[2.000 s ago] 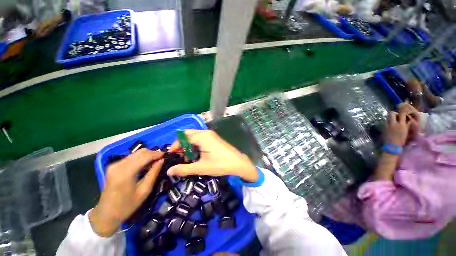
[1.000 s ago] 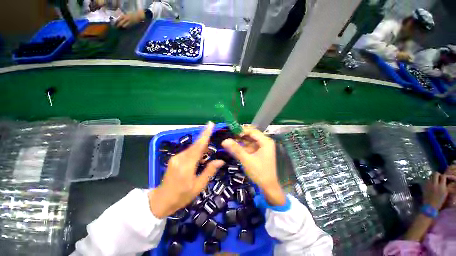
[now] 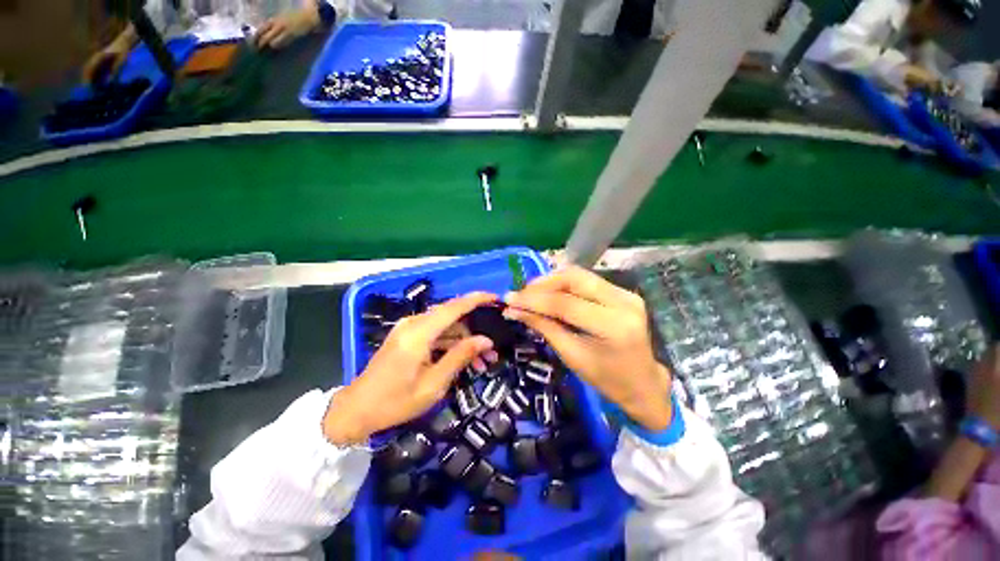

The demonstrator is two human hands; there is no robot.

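My left hand (image 3: pixel 406 373) and my right hand (image 3: pixel 601 338) meet over the blue parts bin (image 3: pixel 548 539). My left thumb and fingers are around a dark housing (image 3: pixel 490 320). My right fingers are bent in against it, and a green circuit board (image 3: pixel 516 270) sticks up beyond their tips. The fingers hide most of the board, and where it meets the housing cannot be made out. Many loose black housings (image 3: pixel 468 469) lie in the bin below my hands.
Blister trays stand at left (image 3: pixel 90 438) and right (image 3: pixel 757 378). A clear plastic box (image 3: pixel 228 329) is left of the bin. Beyond runs the green conveyor belt (image 3: pixel 362 192) with several assemblies, crossed by a slanting post (image 3: pixel 658 132). Neighbour's arm (image 3: pixel 965 449) at right; people across the belt.
My left hand, spread with fingers apart one second ago, has closed around a housing. My right hand has come in against it, and the board is now mostly covered. Assemblies on the belt have shifted left.
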